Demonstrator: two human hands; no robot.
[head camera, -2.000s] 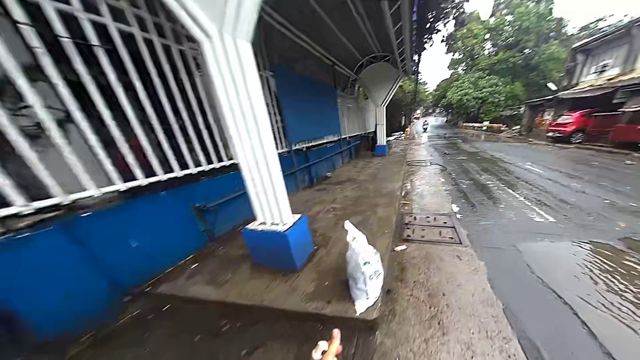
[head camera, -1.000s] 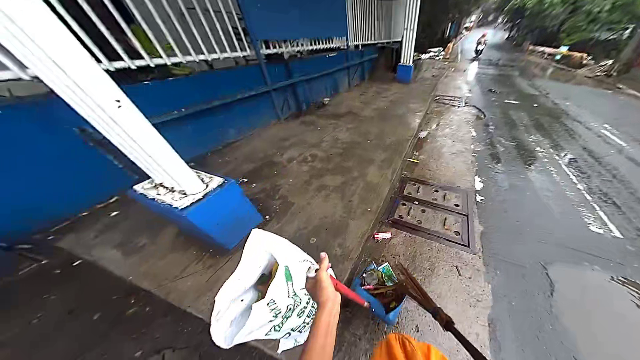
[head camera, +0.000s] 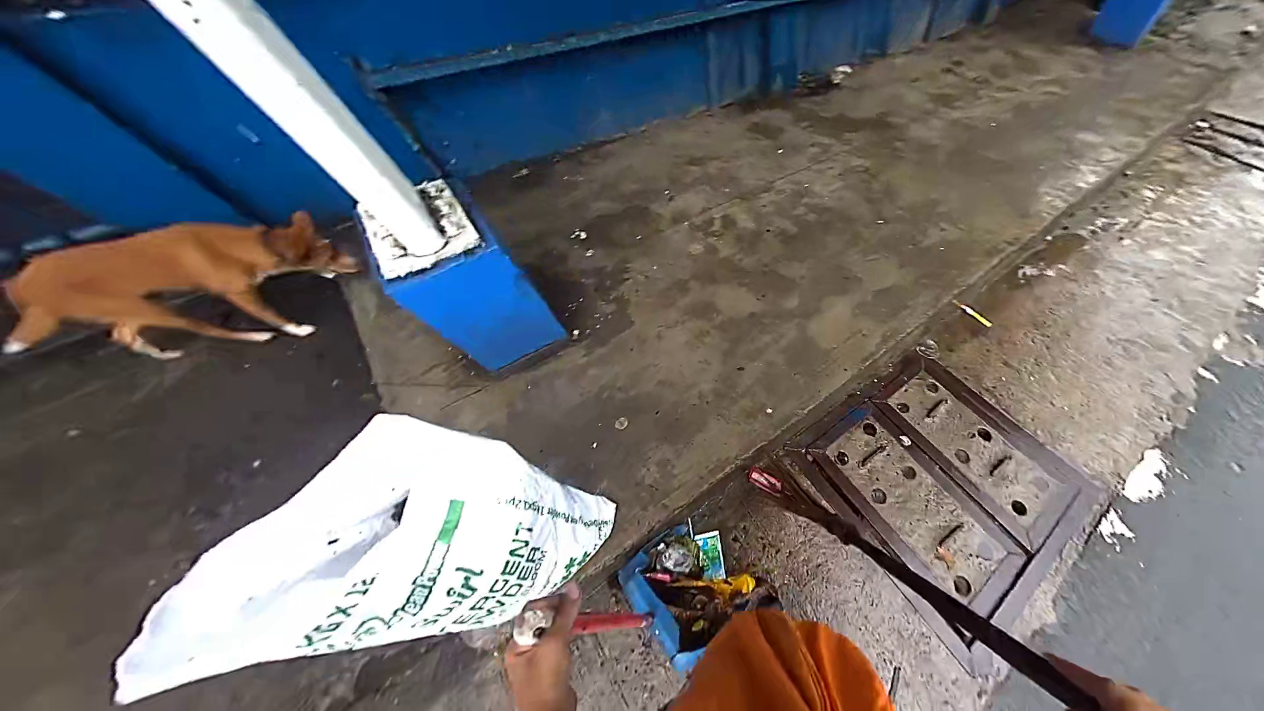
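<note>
Low in the middle, my left hand (head camera: 545, 642) grips the red handle (head camera: 607, 622) of a blue dustpan (head camera: 660, 602) and the edge of a white woven sack (head camera: 395, 553) printed in green. Wrappers, leaves and other litter lie in the dustpan, on the concrete beside the drain cover. At the bottom right edge my right hand (head camera: 1101, 686), partly out of view, holds the dark stick of a broom (head camera: 948, 597). The broom's far end reaches a small red wrapper (head camera: 765, 481) by the drain cover's left corner. An orange garment (head camera: 785, 667) hides part of the dustpan.
A brown dog (head camera: 158, 272) is at the left, near a white post (head camera: 316, 118) on a blue base (head camera: 479, 306). A blue wall (head camera: 553, 99) runs behind. The framed drain cover (head camera: 948, 494) is at right, beside the wet road (head camera: 1185, 583). A yellow scrap (head camera: 975, 314) lies near the curb.
The broom has moved from beside the dustpan to the red wrapper. A dog has come into view at left. The sack, earlier standing on the ground, is now in my left hand. The view tilts down.
</note>
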